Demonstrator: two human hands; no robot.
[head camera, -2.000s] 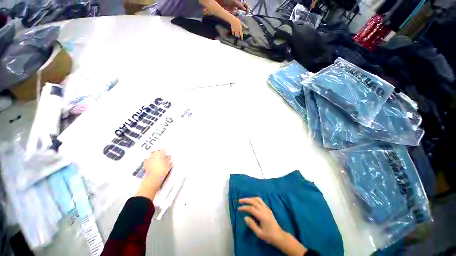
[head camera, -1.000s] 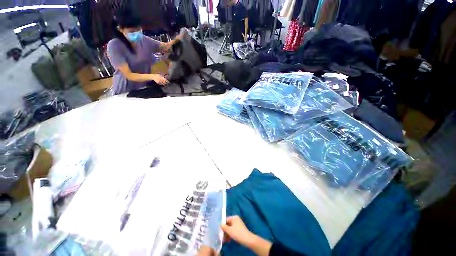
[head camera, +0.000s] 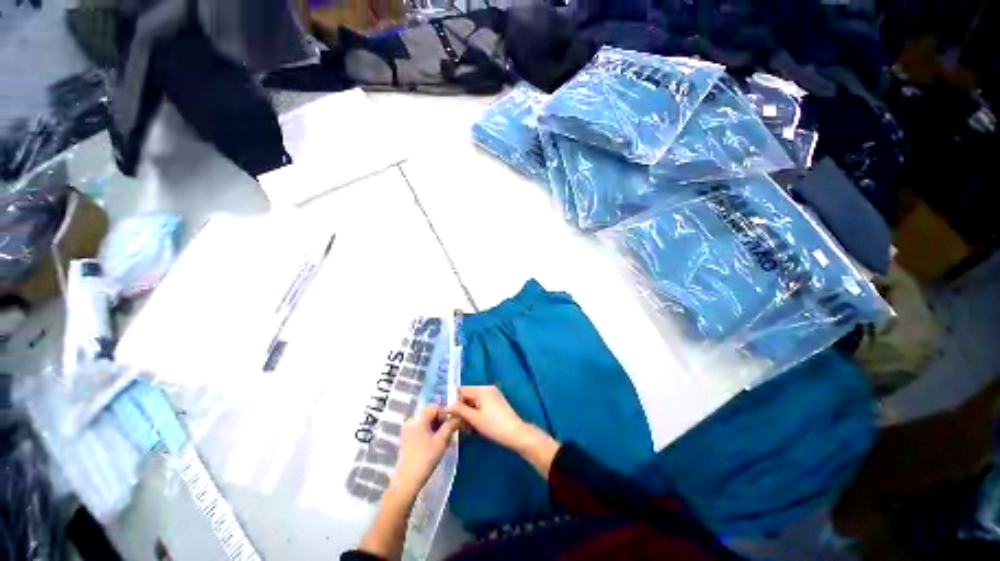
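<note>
A clear printed poly bag (head camera: 378, 438) with black lettering lies over the table in front of me, its right edge beside a teal skirt (head camera: 548, 384). My left hand (head camera: 422, 444) and my right hand (head camera: 493, 416) meet at that edge, and their fingertips pinch it. The skirt lies flat with its gathered waistband facing away from me. The bag's edge touches or overlaps the skirt's left side. Whether the bag's mouth is open cannot be told.
Bagged blue garments (head camera: 724, 263) are piled at the right. Loose teal cloth (head camera: 768, 449) hangs at the right edge. White empty bags (head camera: 219, 307) and a printed strip (head camera: 208, 510) lie left. Dark cloth (head camera: 208, 99) is at the far left.
My left hand has gone from the flat bags to the bag's edge by the skirt; my right hand has left the skirt to join it. Dark cloth has appeared at the far left.
</note>
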